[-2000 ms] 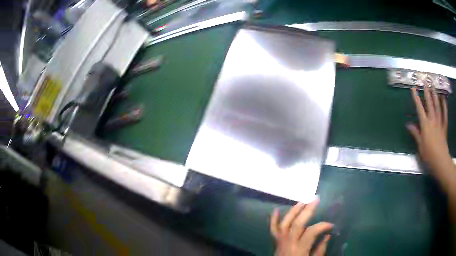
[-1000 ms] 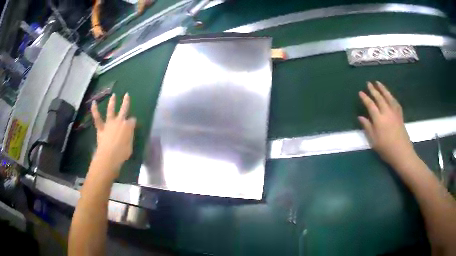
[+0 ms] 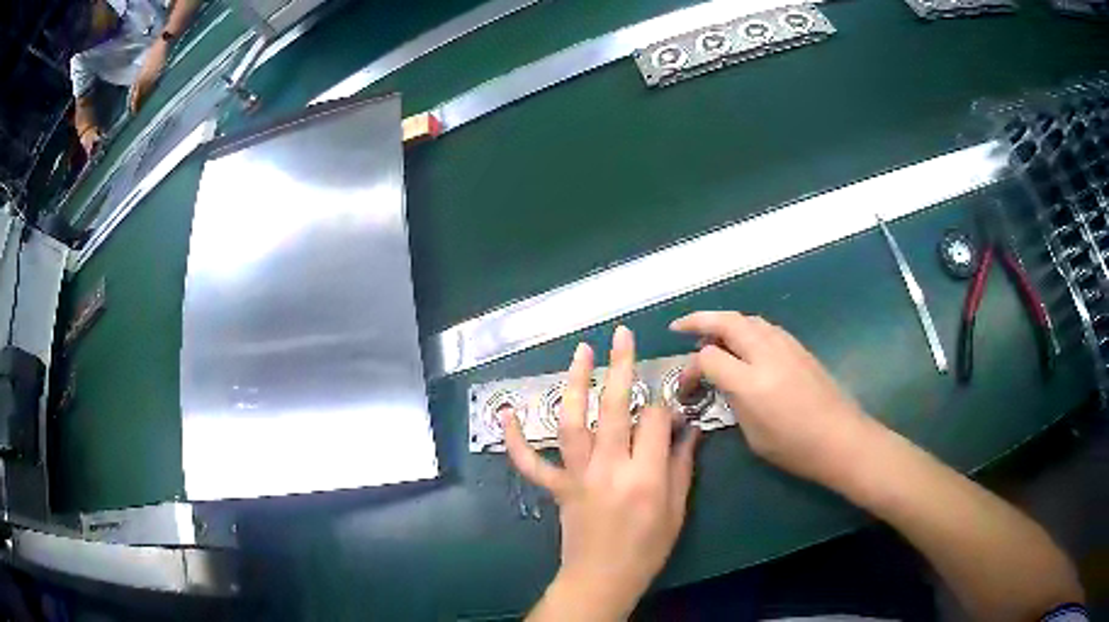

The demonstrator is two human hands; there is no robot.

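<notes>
A silver four-hole housing (image 3: 487, 411) lies near the front of the green surface, just right of the large shiny sheet-metal plate (image 3: 298, 316). My left hand (image 3: 614, 492) lies over the housing's middle from the front, palm down, fingers spread across its round openings and hiding parts of them. My right hand (image 3: 784, 401) is at the housing's right end, fingers bent, with fingertips at the rightmost ringed opening. Whether a small part is between them cannot be told.
Another four-hole housing (image 3: 736, 46) lies at the back. A long metal strip (image 3: 718, 258) crosses behind the work. At right are tweezers (image 3: 912, 294), a small round dial (image 3: 957, 252), red-handled pliers (image 3: 977, 304) and a blister tray (image 3: 1076, 194). A person's arm (image 3: 152, 67) shows upper left.
The view has turned right, bringing the tweezers, pliers and tray into sight. My left hand has come from left of the sheet plate onto a housing in front; my right hand has joined it there.
</notes>
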